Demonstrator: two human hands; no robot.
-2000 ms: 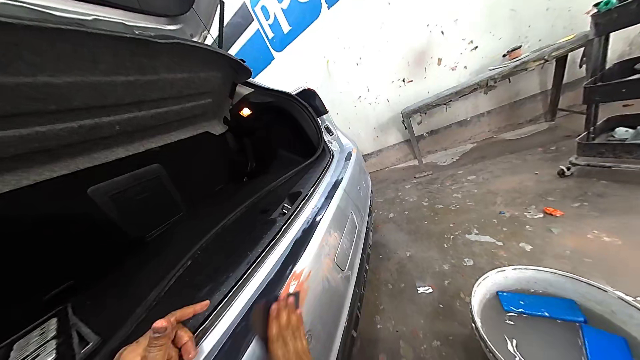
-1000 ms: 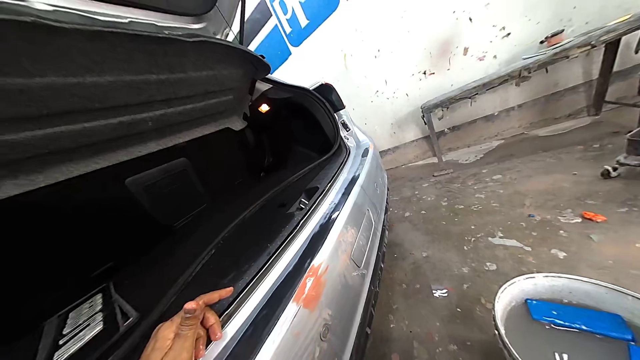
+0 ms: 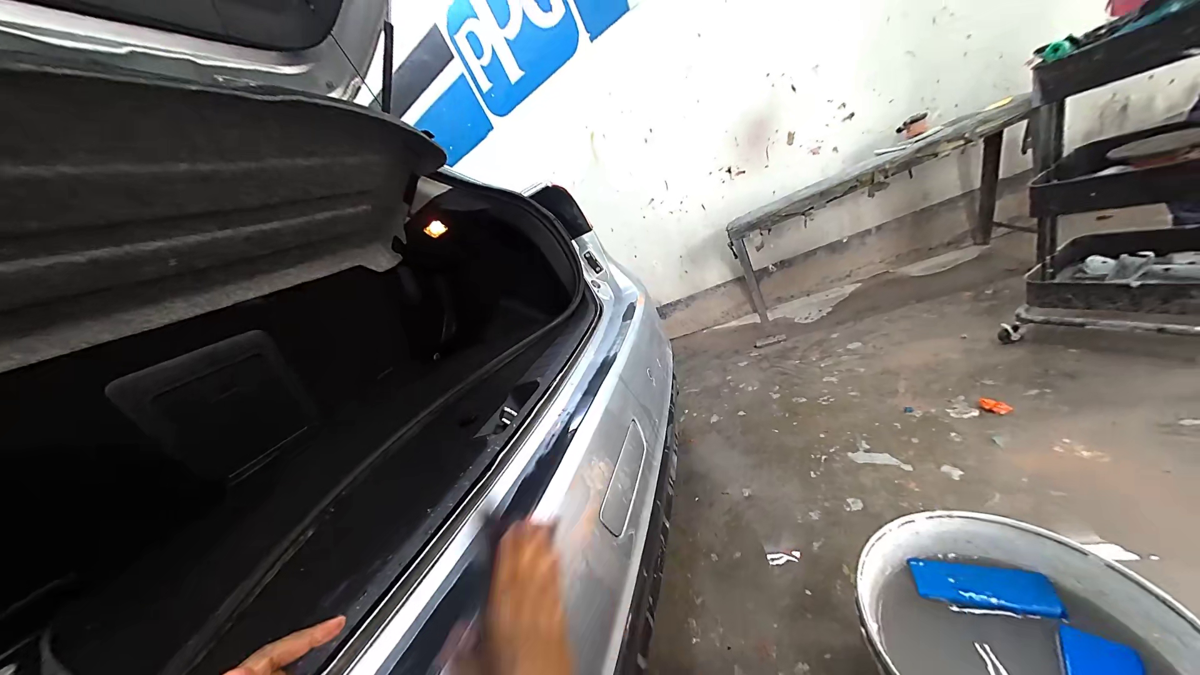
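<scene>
My right hand [image 3: 527, 595], blurred, lies on the silver rear bumper [image 3: 600, 441] of a car; a dark thing shows at its fingertips, too blurred to name, and whether the hand grips it is unclear. At the bottom edge, one finger of my left hand [image 3: 291, 647] points out over the dark sill of the open trunk [image 3: 375, 525]; the rest of that hand is cut off. Orange and bare-looking patches mark the bumper near my right hand. A rectangular cover [image 3: 622, 478] is set into the bumper.
At the lower right a round basin [image 3: 877, 544] holds murky water and blue blocks [image 3: 984, 586]. A long bench [image 3: 844, 178] runs along the wall, beside a black wheeled cart [image 3: 1078, 192]. An orange scrap [image 3: 995, 406] lies on the floor. The raised trunk lid [image 3: 187, 178] hangs at upper left.
My right hand, out of view one second ago, is back on the bumper and covers the place where the orange patch showed. Less of my left hand shows now.
</scene>
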